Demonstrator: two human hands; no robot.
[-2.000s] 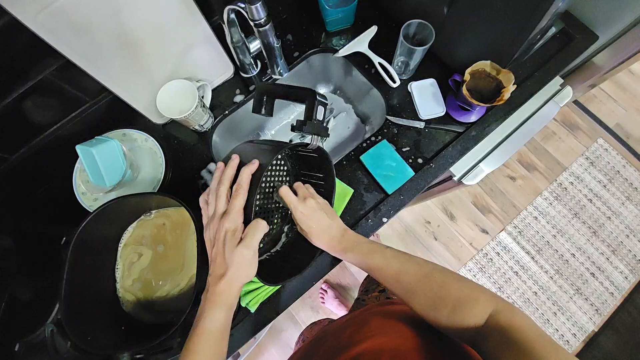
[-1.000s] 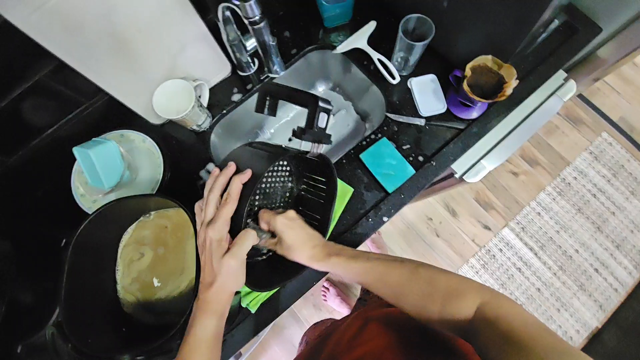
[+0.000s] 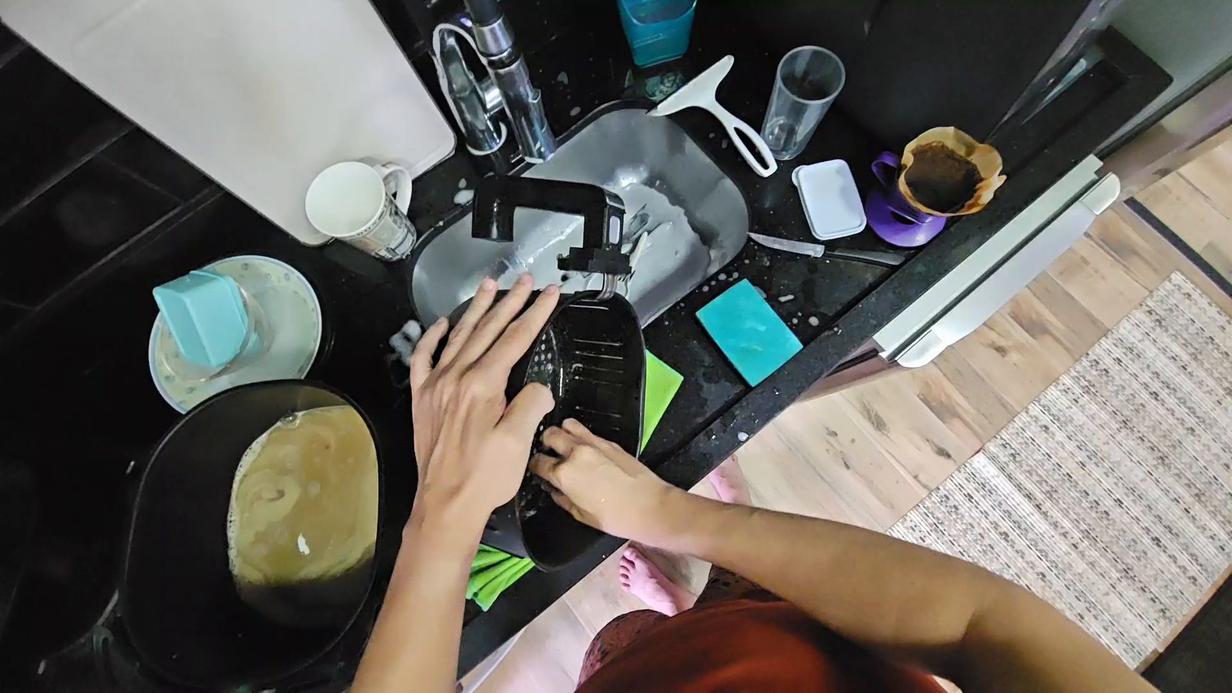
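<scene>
A black air fryer basket [image 3: 602,356] with a perforated bottom and a black handle [image 3: 549,197] stands tilted at the sink's near edge. My left hand [image 3: 472,409] lies along its left wall, fingers spread over the rim and thumb reaching inside, steadying it. Inside the basket is my right hand [image 3: 592,476], its fingers bent against the lower inner surface; whatever may be under those fingers is hidden. A green cloth [image 3: 662,395] shows beneath the basket. To the left sits a larger black pan [image 3: 159,539] with cloudy brownish liquid.
Behind the basket is the metal sink [image 3: 712,202] under a faucet [image 3: 515,87]. Around it are a mug [image 3: 351,207], a plate [image 3: 298,337] with a turquoise container, a squeegee [image 3: 707,96], a glass [image 3: 804,101], a knife [image 3: 789,245], a turquoise sponge [image 3: 749,332] and a purple coffee dripper [image 3: 905,221].
My right hand has moved from the middle of the basket's perforated bottom toward its near end. The basket has turned a little, showing more of its slotted right wall. My left hand stays on its left side.
</scene>
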